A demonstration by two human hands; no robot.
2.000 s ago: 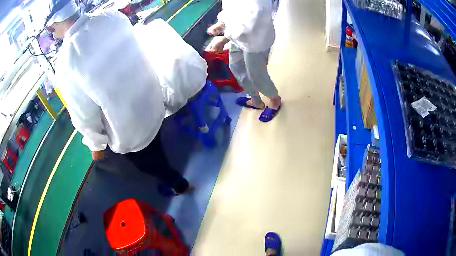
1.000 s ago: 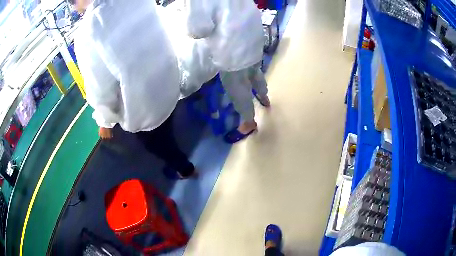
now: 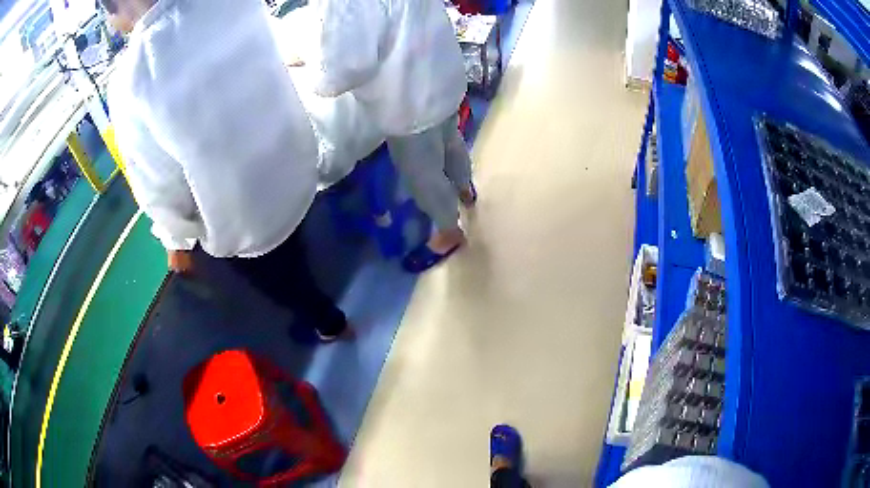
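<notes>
Neither of my hands is in view. A white sleeve (image 3: 692, 474) shows at the bottom right edge, beside the blue rack, with no hand visible. Nearest to it, a stack of grey trays (image 3: 679, 391) stands on a lower shelf. A dark blister tray (image 3: 825, 224) with a small white label (image 3: 812, 206) lies on the blue rack's upper surface (image 3: 754, 315). My foot in a blue slipper (image 3: 506, 446) is on the cream floor.
A red stool (image 3: 229, 405) stands at lower left beside the green conveyor (image 3: 91, 353). People in white smocks (image 3: 224, 129) stand near a blue stool (image 3: 382, 224). White bins (image 3: 630, 381) and a brown cardboard box (image 3: 701, 176) are on the rack. A white post stands at the back.
The person in grey trousers has moved left, towards the seated and standing workers. A grey box-like stand now shows behind them. The view has shifted slightly.
</notes>
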